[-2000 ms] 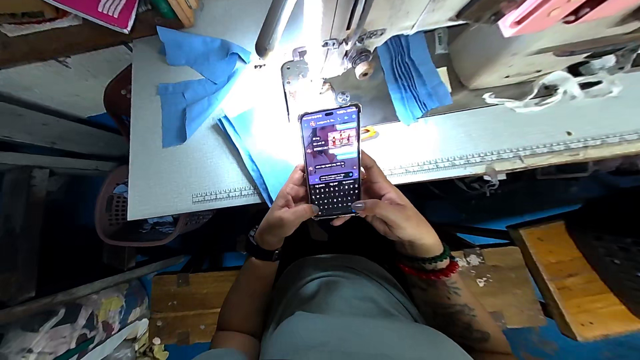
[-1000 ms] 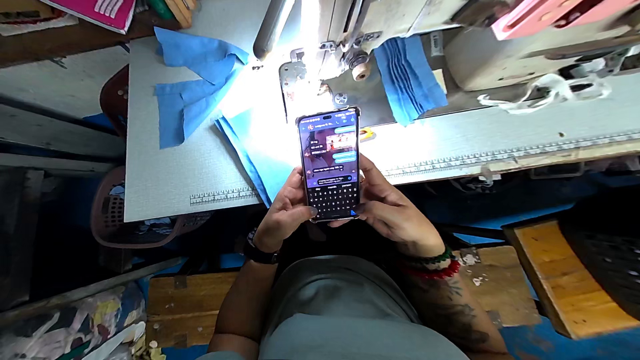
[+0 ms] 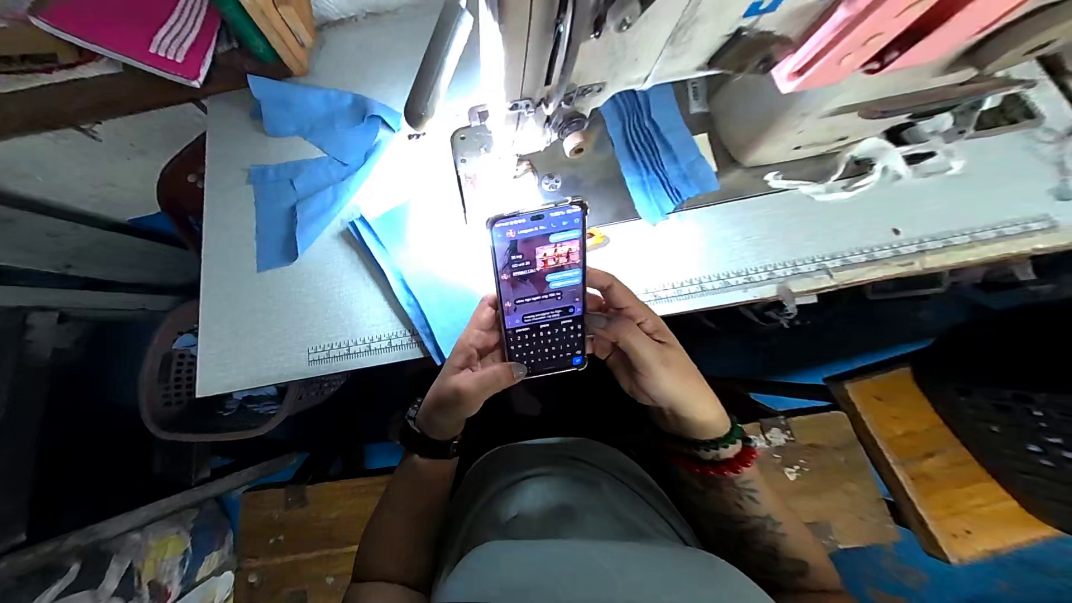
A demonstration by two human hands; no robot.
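Note:
Both hands hold a smartphone point(image 3: 541, 289) upright in front of the sewing table, its screen lit with a chat and a keyboard. My left hand point(image 3: 473, 373) grips the lower left side, its thumb over the keyboard's bottom corner. At the right edge is my right hand point(image 3: 641, 343), thumb beside the phone and fingers partly hidden behind it. Beyond the phone stands a sewing machine point(image 3: 536, 109) under a bright lamp. Blue fabric pieces point(image 3: 314, 167) lie left of the needle area, another blue piece point(image 3: 402, 285) lies nearer, and a pleated blue cloth point(image 3: 657, 151) is at its right.
A printed ruler point(image 3: 846, 260) runs along the table's front edge. White fabric scraps point(image 3: 871, 167) lie at the right. A plastic basket point(image 3: 193, 377) sits below the left table corner. A wooden stool or bench part point(image 3: 946, 469) is at the lower right. A pink notebook point(image 3: 138, 33) lies upper left.
My right thumb has moved off the phone's keyboard to its right edge. Both hands still hold the phone, and the cloth pieces have stayed put.

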